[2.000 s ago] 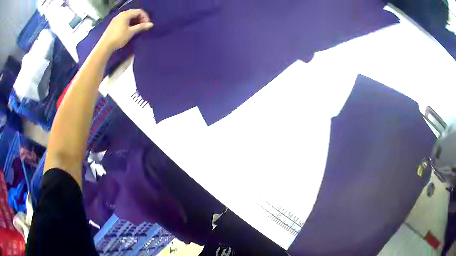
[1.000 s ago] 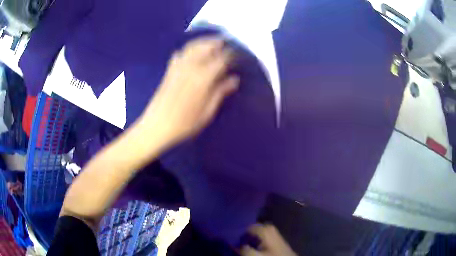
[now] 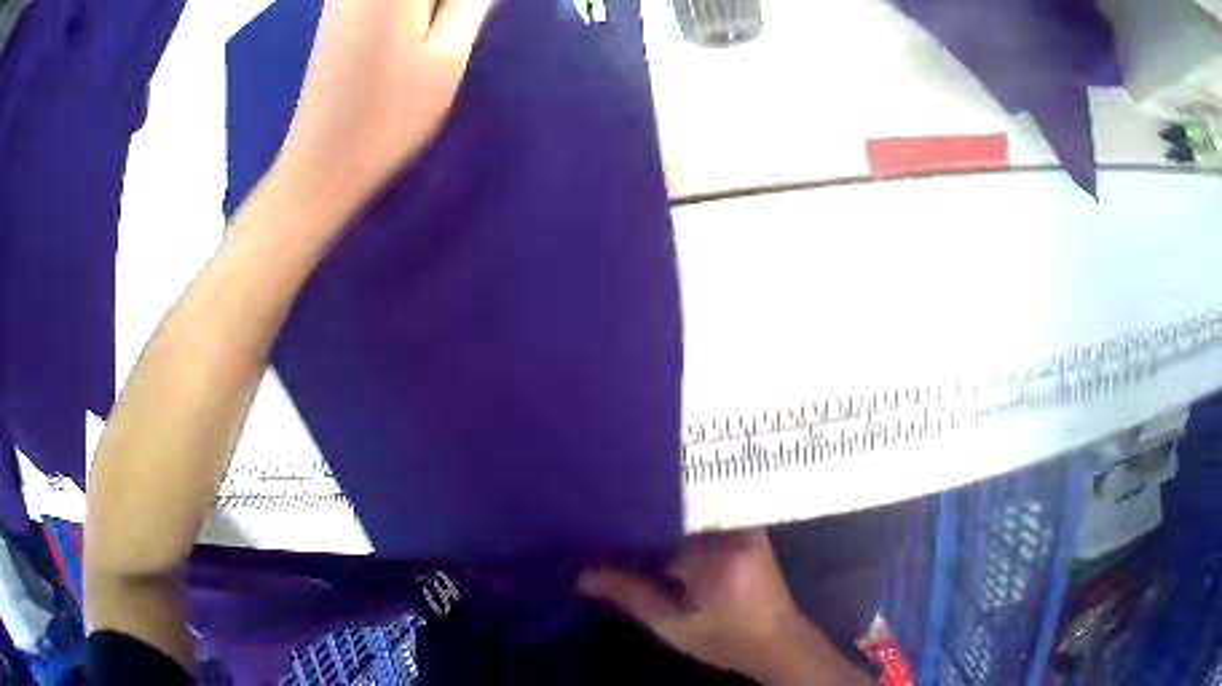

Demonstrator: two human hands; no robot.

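Observation:
A dark purple cut panel (image 3: 523,308) lies on the white machine table and hangs over its front edge. My left hand (image 3: 389,81) is at the panel's upper part, its fingers cut off by the top edge of the picture; whether it grips the cloth does not show. My right hand (image 3: 710,583) is at the panel's lower right corner at the table's front edge, with the cloth between its thumb and fingers. The needle area is not clearly visible.
Another purple panel (image 3: 60,228) lies at the far left. A pointed purple piece (image 3: 1065,127) lies upper right, beyond red tape (image 3: 938,154). The printed ruler (image 3: 818,449) runs along the front edge. Blue baskets (image 3: 1025,576) stand below.
The view has turned towards the table's right side. My left hand has moved up the panel. My right hand has come up to the table edge with the cloth.

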